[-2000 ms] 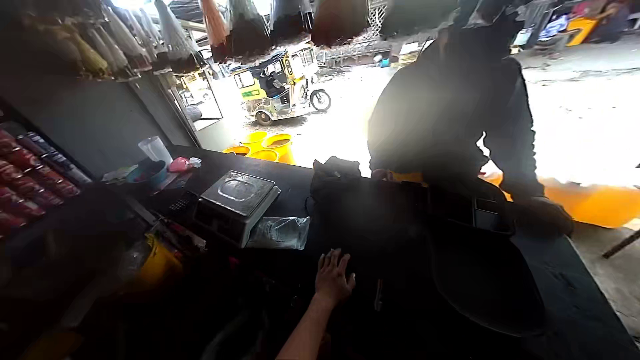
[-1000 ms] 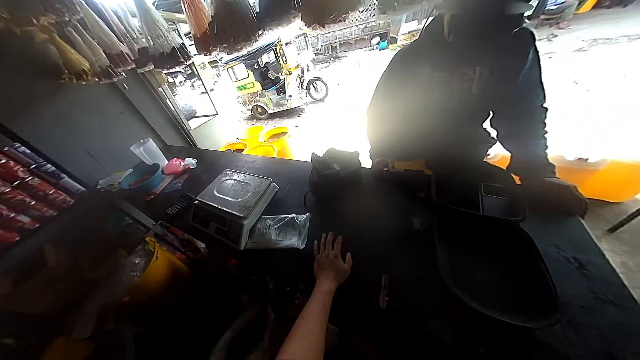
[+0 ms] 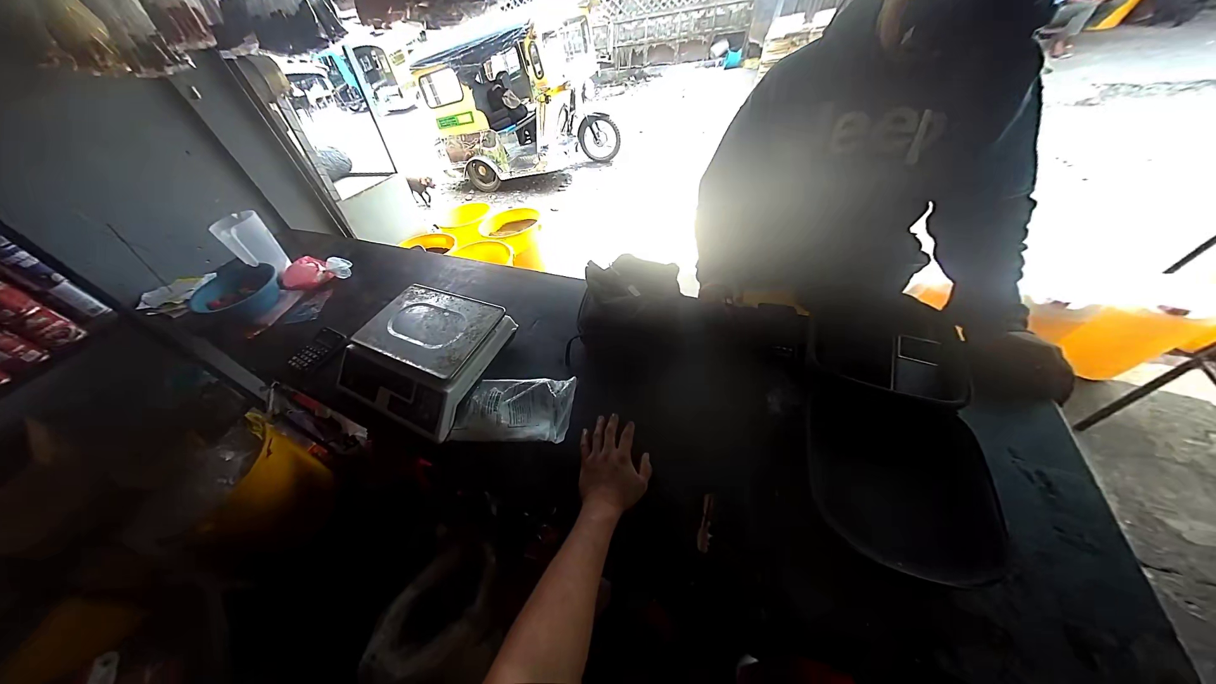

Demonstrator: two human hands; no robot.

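Observation:
My left hand (image 3: 613,465) lies palm down on the dark counter (image 3: 1054,513), fingers a little apart and nothing in it. Just left of its fingertips is a clear plastic packet (image 3: 518,408), its near side against a digital weighing scale (image 3: 432,332) with a metal plate. A small thin object (image 3: 705,522) rests to the right of my hand. Farther right are a black tray-like pan (image 3: 907,494) and a dark container (image 3: 936,366). A dark bag or bundle (image 3: 632,285) sits beyond my hand. My right hand is out of view.
Across the counter a person in a dark hooded top (image 3: 855,152) leans on it. At left are a blue bowl (image 3: 237,290), a clear pitcher (image 3: 249,239), a pink bag (image 3: 309,273), a calculator (image 3: 316,350) and a yellow container (image 3: 275,475). Outside stand yellow buckets (image 3: 513,228) and a tricycle (image 3: 503,104).
Since the earliest frame, my left hand has slid slightly forward on the counter, still empty. The scale and packet have stayed in place.

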